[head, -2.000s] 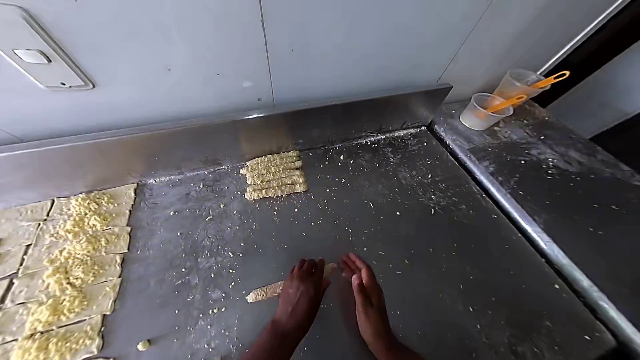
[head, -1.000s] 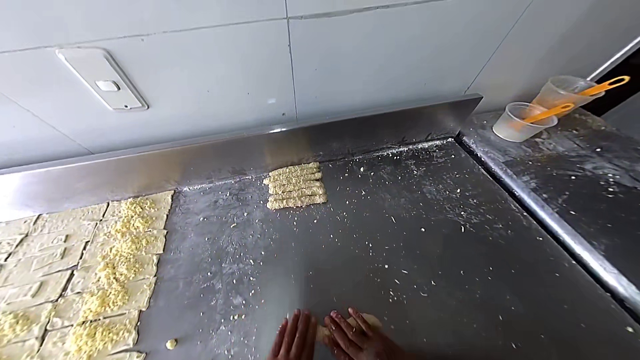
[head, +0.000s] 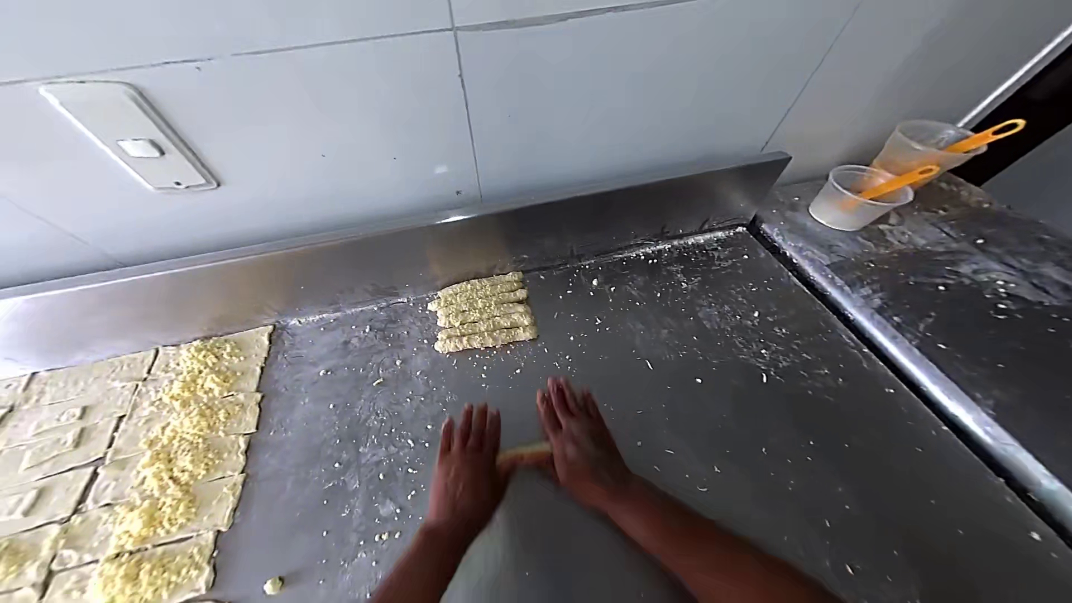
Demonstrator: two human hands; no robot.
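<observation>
My left hand (head: 469, 469) and my right hand (head: 582, 440) lie palm down, fingers spread forward, on the two ends of a dough roll (head: 525, 456). Only the roll's middle shows between them. Farther back, several rolled dough sticks (head: 484, 322) coated in grated cheese lie side by side near the steel backsplash. At the left, flat dough rectangles (head: 63, 452) are laid in rows, the nearest column topped with a band of grated cheese (head: 180, 435).
Crumbs and flour are scattered over the steel worktop (head: 636, 519). A metal edge strip (head: 930, 381) runs along its right side. Beyond it, two plastic cups (head: 840, 205) hold orange-handled utensils (head: 900, 182). A small dough ball (head: 273, 584) lies near the front left.
Both hands have moved forward over the worktop with the dough roll under them. They are farther apart than one second ago, with more of the roll's middle showing.
</observation>
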